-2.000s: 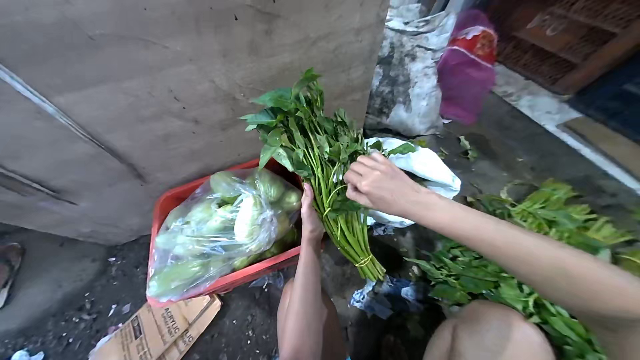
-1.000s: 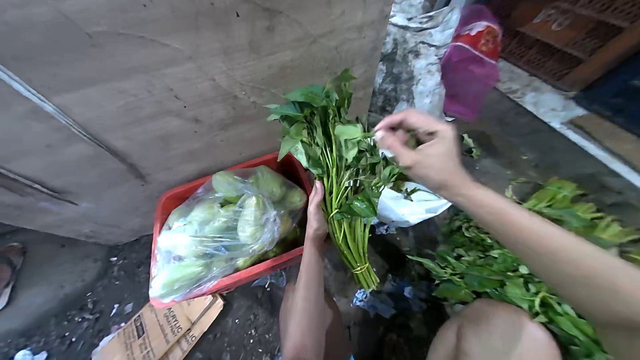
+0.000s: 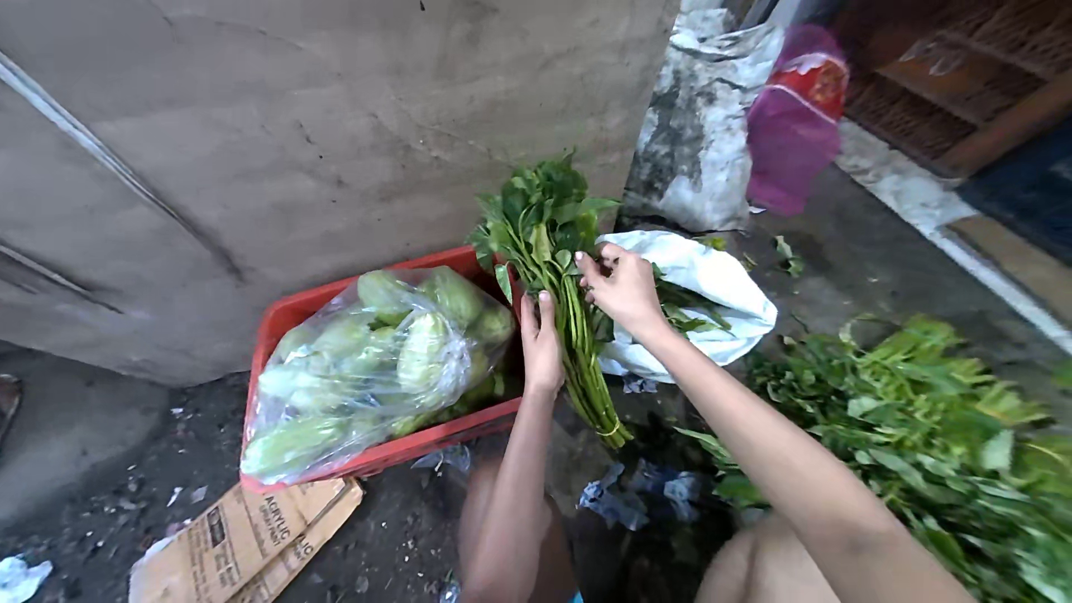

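Note:
A bunch of leafy green stems (image 3: pixel 578 343), tied with a band near its cut ends, stands tilted between my hands. My left hand (image 3: pixel 543 343) supports it from the left side, palm against the stems. On the right side, my right hand (image 3: pixel 621 285) has its fingers bent at the upper stems and leaves; whether it grips any is not plain. A white sack (image 3: pixel 712 272) with loose greens in its opening lies behind my right wrist. Left of the bunch, a red plastic crate (image 3: pixel 452 431) holds a clear plastic bag of pale green vegetables (image 3: pixel 423 352).
A large pile of leafy greens (image 3: pixel 904 435) lies at the right. Flattened cardboard (image 3: pixel 243 544) is below the crate. A grey board (image 3: pixel 335 134) rises behind it. A dirty white sack (image 3: pixel 703 126), a purple and red bag (image 3: pixel 796 126) and brown crates (image 3: pixel 955 75) stand at the back.
My right hand has come down from its raised place right of the bunch to the upper stems. The white sack's opening with greens inside now shows more.

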